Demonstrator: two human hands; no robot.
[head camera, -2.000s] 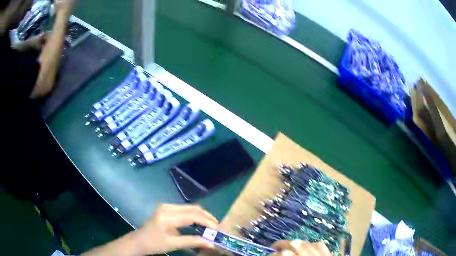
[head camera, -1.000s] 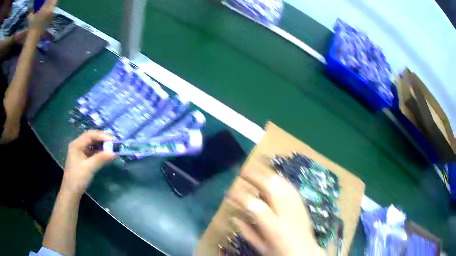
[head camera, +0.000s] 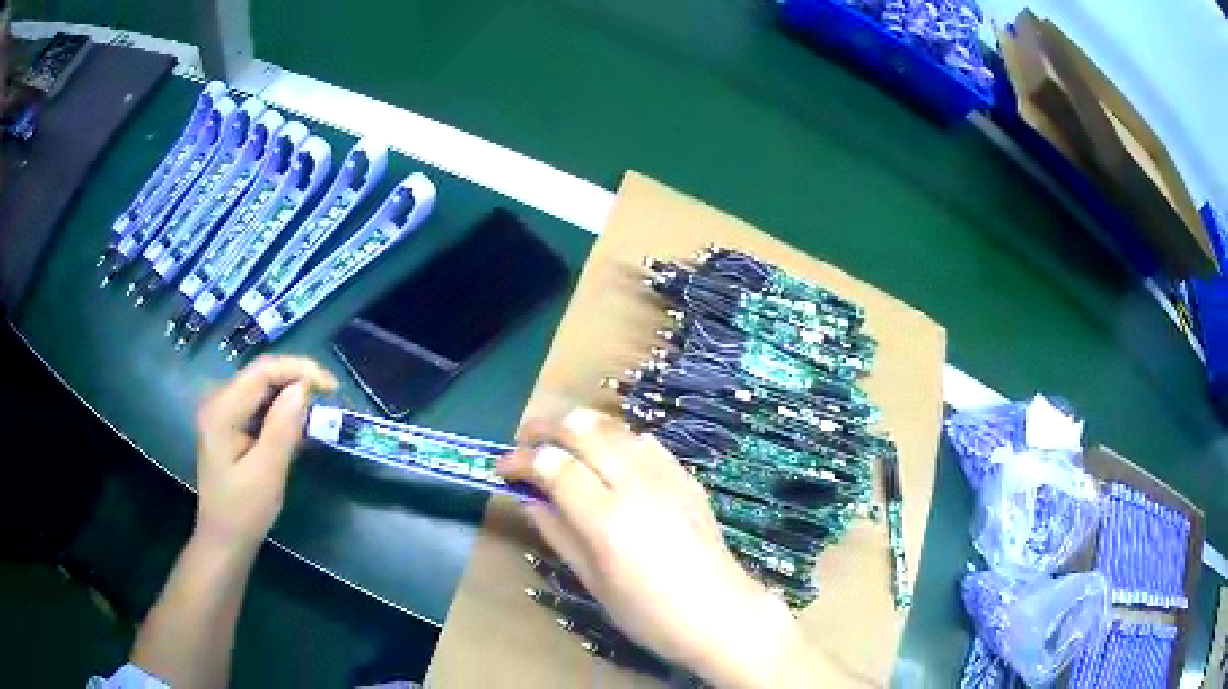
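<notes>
A pale lavender housing with a green board inside (head camera: 418, 452) is held across the front, over the bench and the cardboard's left edge. My left hand (head camera: 256, 438) grips its left end with thumb and fingers. My right hand (head camera: 633, 525) has its fingers on the right end, which they cover. Several filled housings (head camera: 276, 222) lie in a slanted row at the upper left, dark tips pointing down-left. Green circuit boards with dark wires (head camera: 781, 390) lie piled on the cardboard sheet (head camera: 566, 350), partly hidden by my right hand.
A black smartphone (head camera: 458, 310) lies left of the cardboard. A single board (head camera: 893, 525) lies apart at the pile's right. Clear plastic bags (head camera: 1037, 512) and a shell tray (head camera: 1195, 538) are at the lower right. A blue bin (head camera: 889, 54) and open carton (head camera: 1111, 148) stand beyond.
My right hand has moved from over the pile onto the housing's right end. The housing has moved from beside the filled row towards the cardboard. The view has shifted right and down.
</notes>
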